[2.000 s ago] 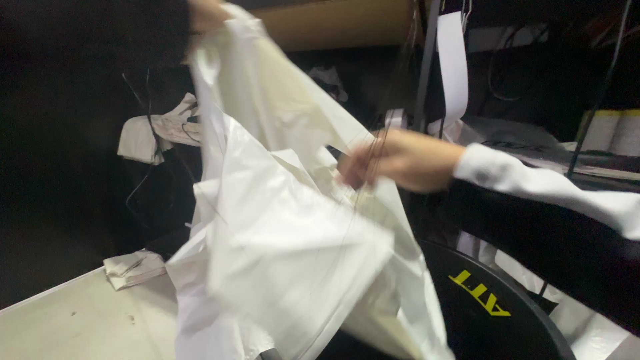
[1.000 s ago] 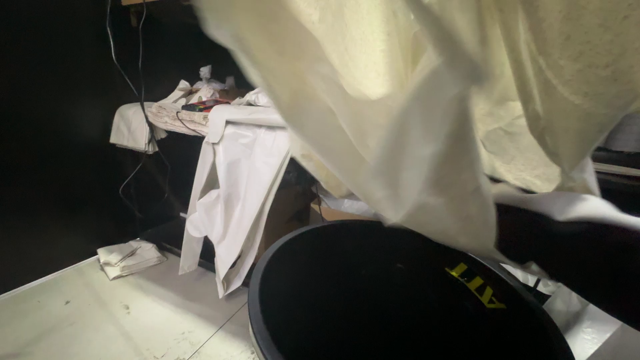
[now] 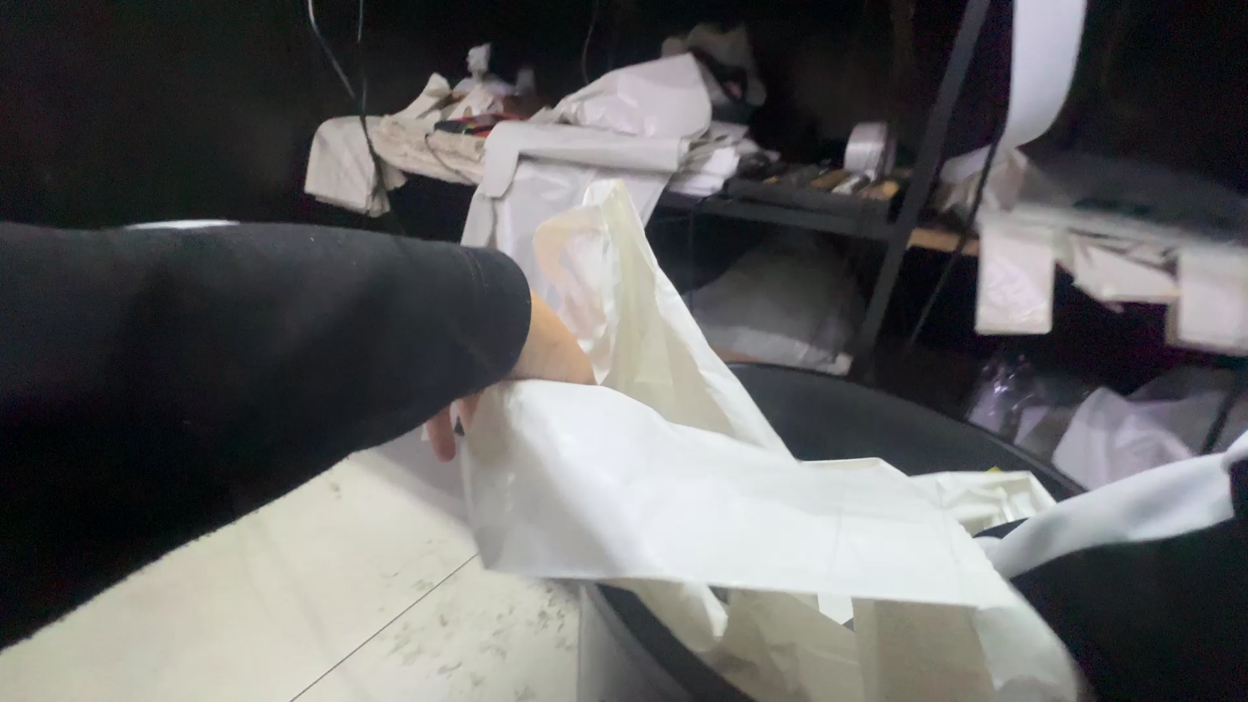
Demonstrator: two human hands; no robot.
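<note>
White fabric, smooth and sheet-like, spreads across the round black tub or drum top. At its left end is my left hand, partly covered by the cloth, with some fingertips showing below the wrist; the cloth appears gripped there. One peak of the fabric stands up just beyond that hand. My right hand is hidden behind the cloth at the lower right, where only its black sleeve with a white stripe shows. What the right hand holds cannot be seen.
Behind stands a shelf with folded white cloth, a roll of ribbon or tape and small items. A slanted metal post rises at the right. White pieces hang off another shelf. Pale floor tiles lie at lower left.
The white fabric, raised high across the view a second ago, is now lower and lies over the round black top. My left arm has come into view from the left.
</note>
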